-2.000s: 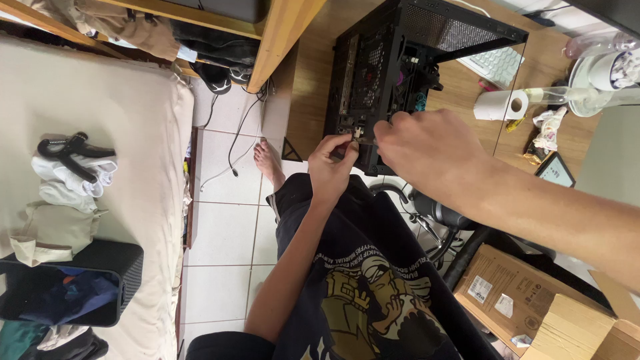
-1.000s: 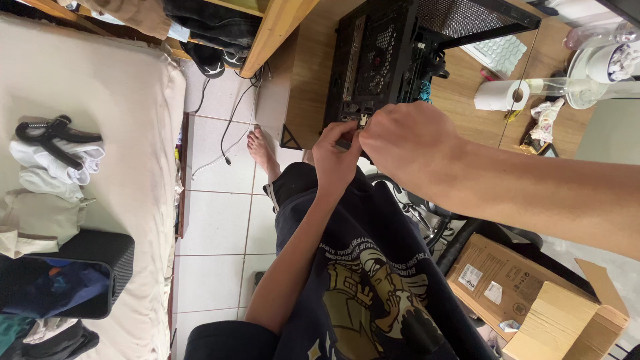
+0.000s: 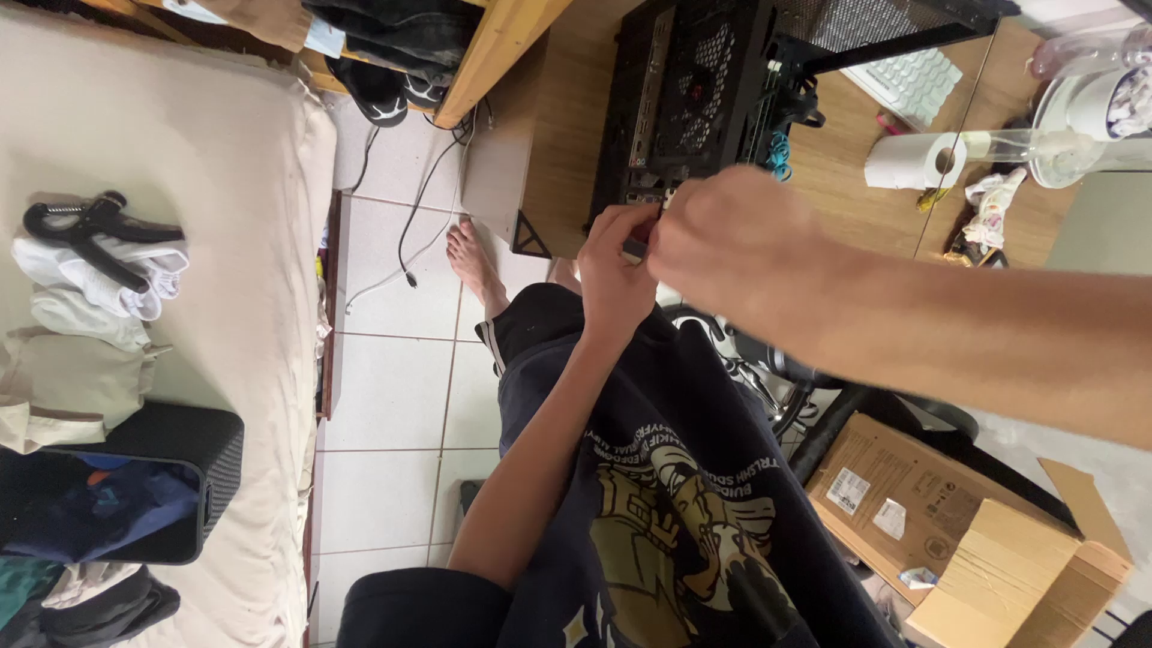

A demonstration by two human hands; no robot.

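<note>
A black computer case (image 3: 693, 90) with vented mesh rests on the wooden desk at the top centre, its rear ports and slots in view. At its near end, my left hand (image 3: 621, 274) has thumb and bent fingers drawn together. My right hand (image 3: 733, 247) is curled against it from the right, knuckles up. A small, light metal part (image 3: 669, 198) shows between the two hands, close to the case's slots. The fingertips are mostly hidden, so the exact hold on this part is unclear. Teal and black cables (image 3: 779, 155) show at the case's open side.
On the desk (image 3: 837, 202) lie a white keyboard (image 3: 913, 85) and a paper roll (image 3: 913, 160). An opened cardboard box (image 3: 909, 504) is at the lower right, near bicycle parts. At left is a bed (image 3: 234, 360) with clothes and a hand gripper (image 3: 99, 229); cables (image 3: 414, 225) trail on the tiled floor.
Both hands stay together at the near end of the case. The right hand has turned, its knuckles now higher over the left fingers. The view has shifted slightly.
</note>
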